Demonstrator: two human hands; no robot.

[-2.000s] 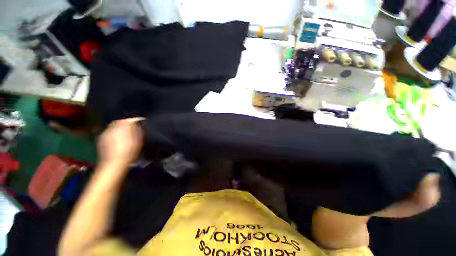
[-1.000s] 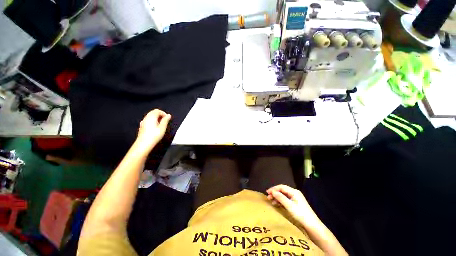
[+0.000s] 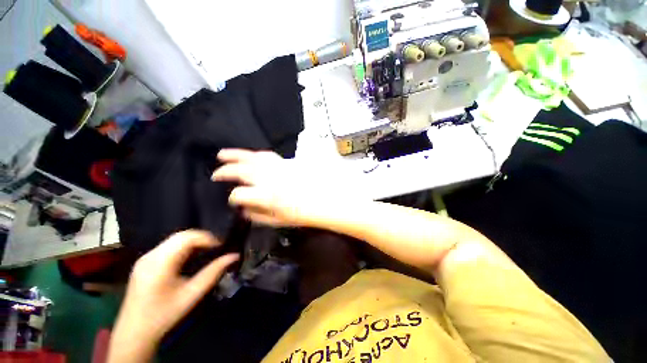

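Note:
Black cloth panels [image 3: 206, 120] lie draped over the left end of the white machine table and hang over its front edge. My right hand [image 3: 259, 188] reaches across to the left, its fingers apart on or just over the cloth. My left hand [image 3: 174, 273] is lower left at the hanging part of the cloth, thumb and fingers apart. It is slightly blurred, and whether it touches the cloth is unclear.
The overlock machine [image 3: 426, 71] stands on the table, right of the cloth. Black striped pieces [image 3: 553, 135] are piled at right, below neon-green fabric [image 3: 543, 67]. Black thread cones [image 3: 50, 92] are at upper left. Grey-white scraps [image 3: 269, 276] lie below the table edge.
The stretched black piece came down from in front of me and my hands parted from it. Since then my right hand has crossed from my lap to the left cloth, and my left hand has moved lower left.

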